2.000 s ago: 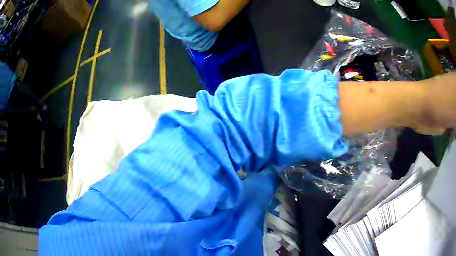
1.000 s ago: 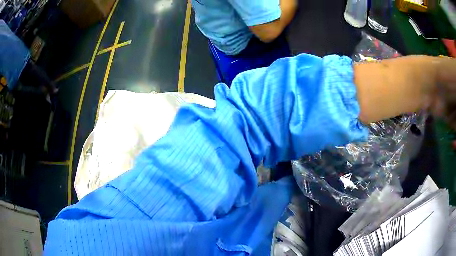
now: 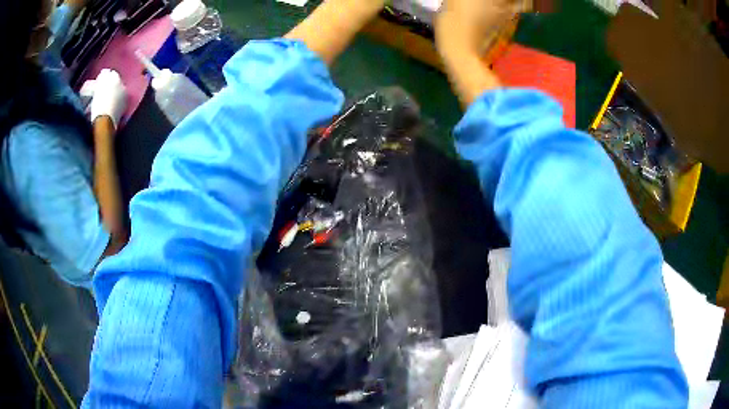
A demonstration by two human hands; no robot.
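Note:
My left hand (image 3: 361,8) reaches to the top edge, where its fingers are cut off. My right hand (image 3: 473,30) is blurred, over the right end of a yellow bin (image 3: 404,38) at the top. Something pale lies in this bin between my hands; I cannot tell what it is or whether either hand holds anything. Below them, a large clear poly bag (image 3: 368,248) lies on the black mat, with black cables and red, white and yellow plugs (image 3: 305,232) inside.
White inserts (image 3: 484,371) lie at lower right, partly under my right sleeve. A red sheet (image 3: 539,76) and a yellow bin of shiny packets (image 3: 683,196) lie at right. Bottles (image 3: 177,97) stand at upper left beside a co-worker's white-gloved hand (image 3: 106,96). A brown shape fills the upper right.
The view has swung right to the bench. Both forearms now show, reaching to the top; earlier only one sleeve and forearm crossed the view. The bag now appears in the middle.

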